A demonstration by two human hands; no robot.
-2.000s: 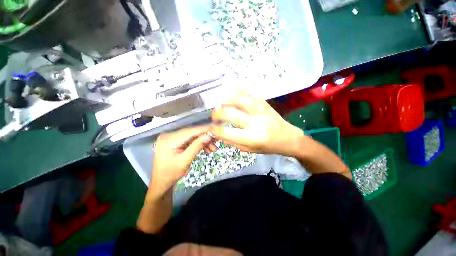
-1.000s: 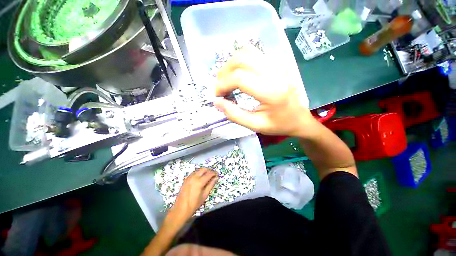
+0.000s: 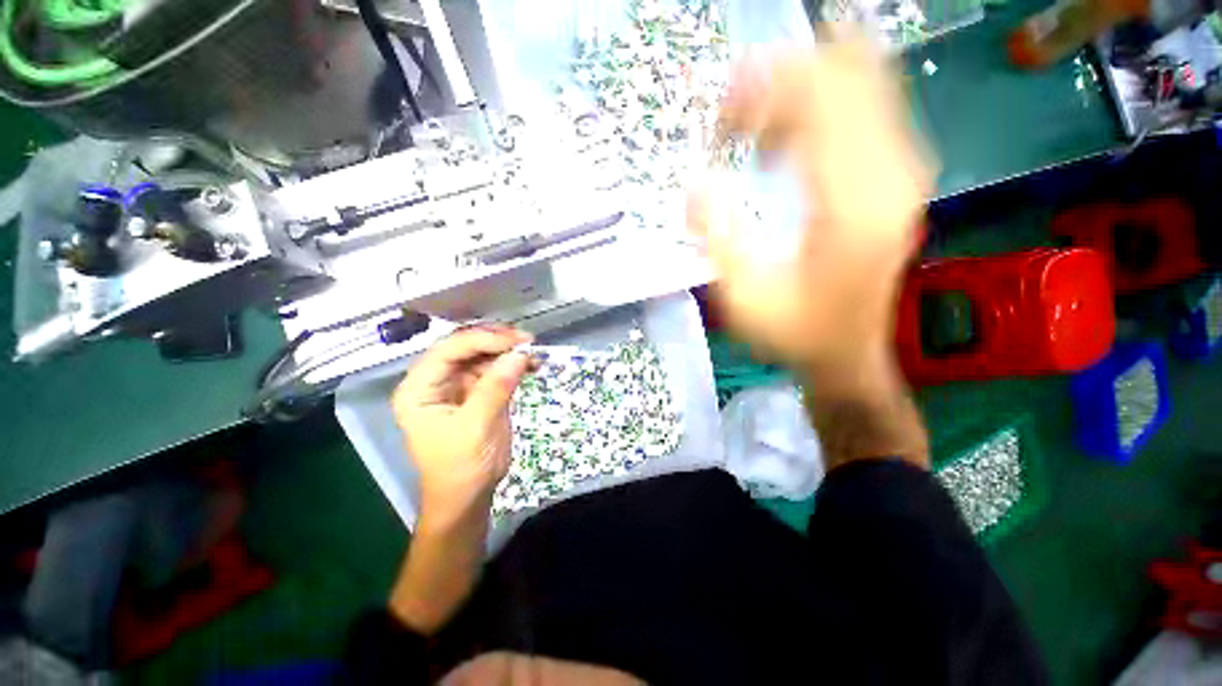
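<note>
The whitish lap tub (image 3: pixel 690 402) below the bench edge holds many small white-and-green parts (image 3: pixel 603 416). My left hand (image 3: pixel 462 416) is over the tub's left side, with thumb and fingertips pinched on a small part (image 3: pixel 528 355) whose details are too small to tell. My right hand (image 3: pixel 831 201) is raised over the right edge of the bench tub (image 3: pixel 536 34) and is strongly blurred; whether it holds anything cannot be told. The bench tub also holds many small parts. The silver assembly fixture (image 3: pixel 469 221) lies between the two tubs, partly washed out by glare.
The steel bowl feeder (image 3: pixel 268 81) stands upper left, with air fittings (image 3: pixel 134 228) below it. An orange bottle (image 3: pixel 1072 30) lies upper right. A red stool (image 3: pixel 1025 315), a blue bin (image 3: pixel 1123 402), a green bin (image 3: pixel 992 483) and a plastic bag (image 3: pixel 771 440) are to the right.
My left hand has risen out of the lap tub's parts, fingertips now pinched. My right hand has moved right from near the fixture. The view has shifted, so the bowl shows less.
</note>
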